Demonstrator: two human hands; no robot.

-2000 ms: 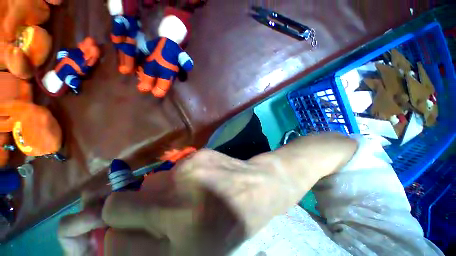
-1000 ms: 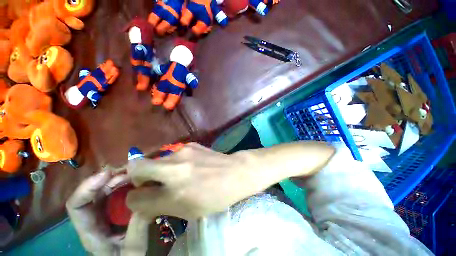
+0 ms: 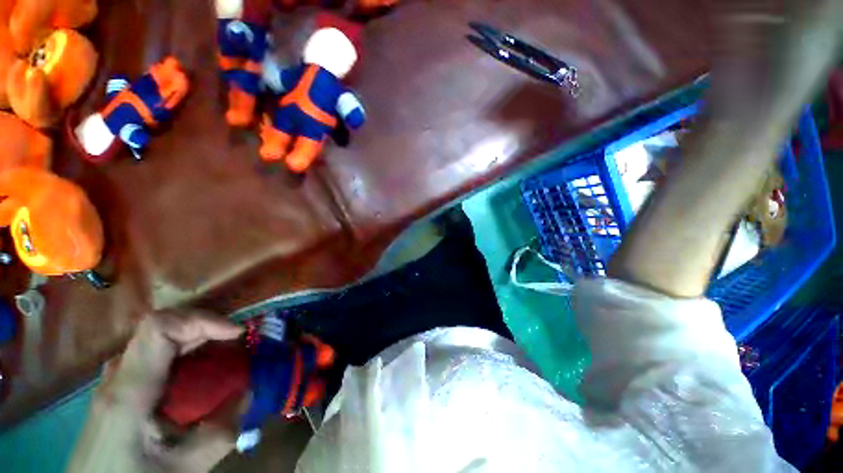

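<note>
My left hand [image 3: 152, 388] is at the lower left, below the table's edge, with thumb and fingers around the red head of a plush doll [image 3: 270, 379]. The doll's navy body with orange straps and feet points to the right, its white-striped cuffs showing. My right forearm reaches up to the upper right over the blue basket. My right hand [image 3: 776, 46] is blurred and cut off at the top right edge, so its fingers cannot be made out. No needle or thread can be made out clearly.
Several finished-looking dolls [image 3: 310, 102] lie on the red-brown table [image 3: 222, 208]. Orange plush pieces [image 3: 60, 222] are piled at the left. Black thread snips [image 3: 522, 55] lie near the top. A blue basket [image 3: 578, 208] with brown pieces stands right. Black cloth [image 3: 416, 300] lies above my lap.
My right hand has left the doll and swung far to the upper right. My left hand still holds the doll, whose body now shows. The view has shifted somewhat.
</note>
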